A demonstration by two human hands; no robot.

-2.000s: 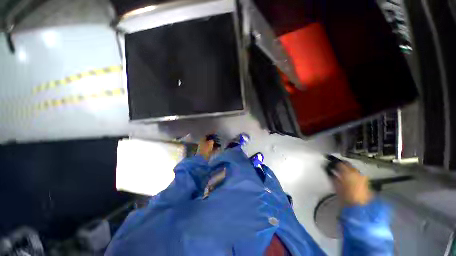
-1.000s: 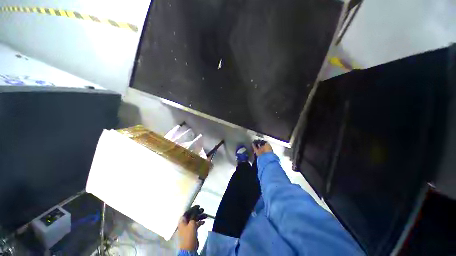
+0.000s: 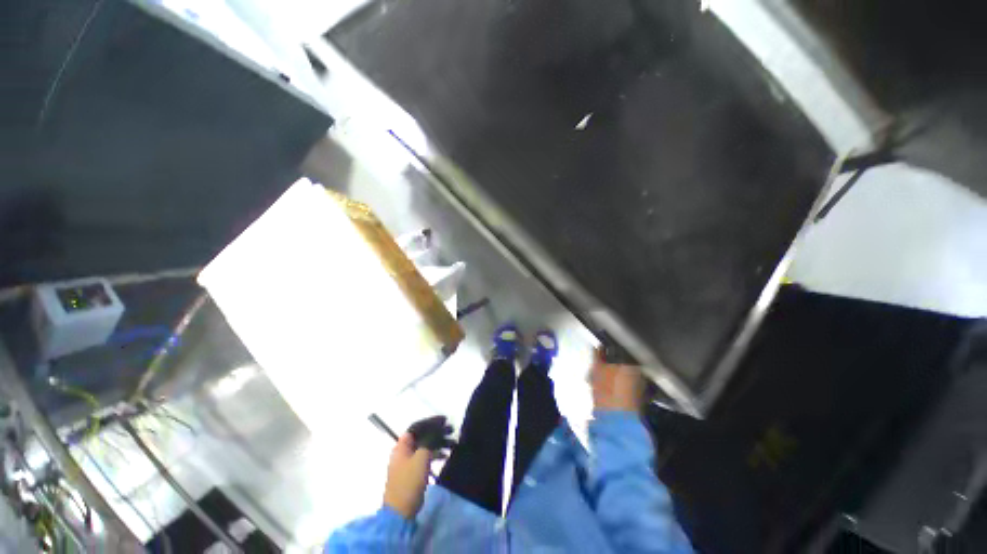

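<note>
A large black-topped cart or table (image 3: 606, 162) with a pale metal rim fills the upper middle and right of the view. A small white fleck lies on its top. My right hand (image 3: 616, 385) is at the rim's near corner, its dark-covered fingertips partly hidden against the edge, and appears to grip it. My left hand (image 3: 413, 463), with black fingertip covers, is low beside the white-topped carton. Its fingers are bent. A thin dark bar shows beside it; I cannot tell whether the hand holds it.
The carton (image 3: 325, 314) with a brown side stands on the left. A dark grey panel (image 3: 141, 141) is at the upper left. A small white box (image 3: 79, 317) and loose cables are at the far left. A black surface (image 3: 801, 400) is on the right. My blue shoes show on the pale floor.
The view has turned, and the cart now lies slanted towards the right. My right hand stays at its edge. The red-lined bin seen earlier has left the view.
</note>
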